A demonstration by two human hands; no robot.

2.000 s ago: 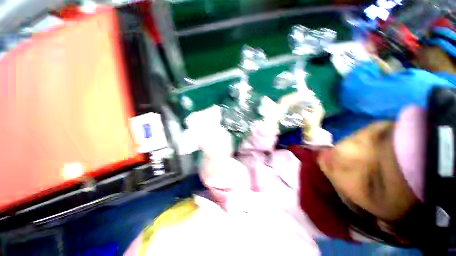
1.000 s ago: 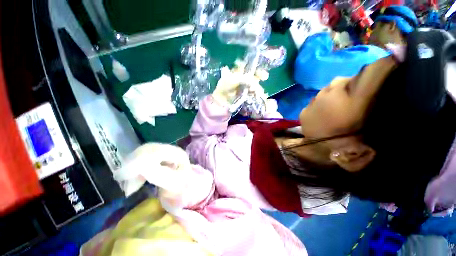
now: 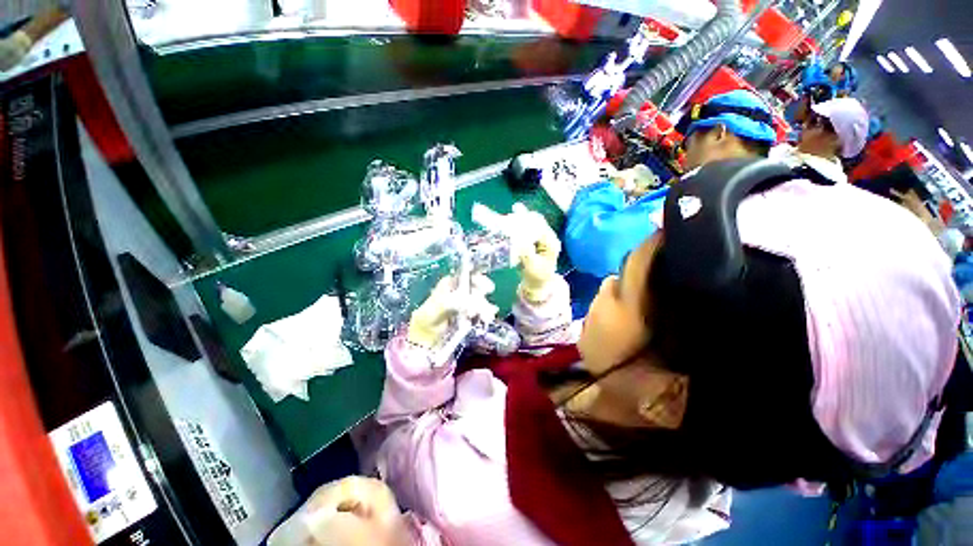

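Observation:
My right hand [image 3: 347,514], in a pale glove with a pink sleeve, is at the bottom edge, cut off. Its fingers look curled, but I cannot tell whether it holds anything. My left hand is not in view. In front of me, a neighbouring worker's gloved hands [image 3: 453,309] hold a shiny silver or clear figure [image 3: 411,243] with rounded limbs and two upright long parts, over the green bench [image 3: 320,427]. The dark-edged box [image 3: 48,267] with an orange-red lid [image 3: 21,427] is at the left; its white panel [image 3: 101,469] has a blue display.
A crumpled white wipe [image 3: 299,350] and a small pale bottle [image 3: 236,304] lie on the green bench. The neighbour's capped head [image 3: 747,320] is close at the right. More workers sit beyond, near a grey flexible hose [image 3: 683,59]. Red bins [image 3: 429,15] stand on the upper shelf.
The view has swung right and up, away from the orange-red lid. My right hand has dropped to the bottom edge. The neighbour's silver figure shows lower in the picture than one second ago.

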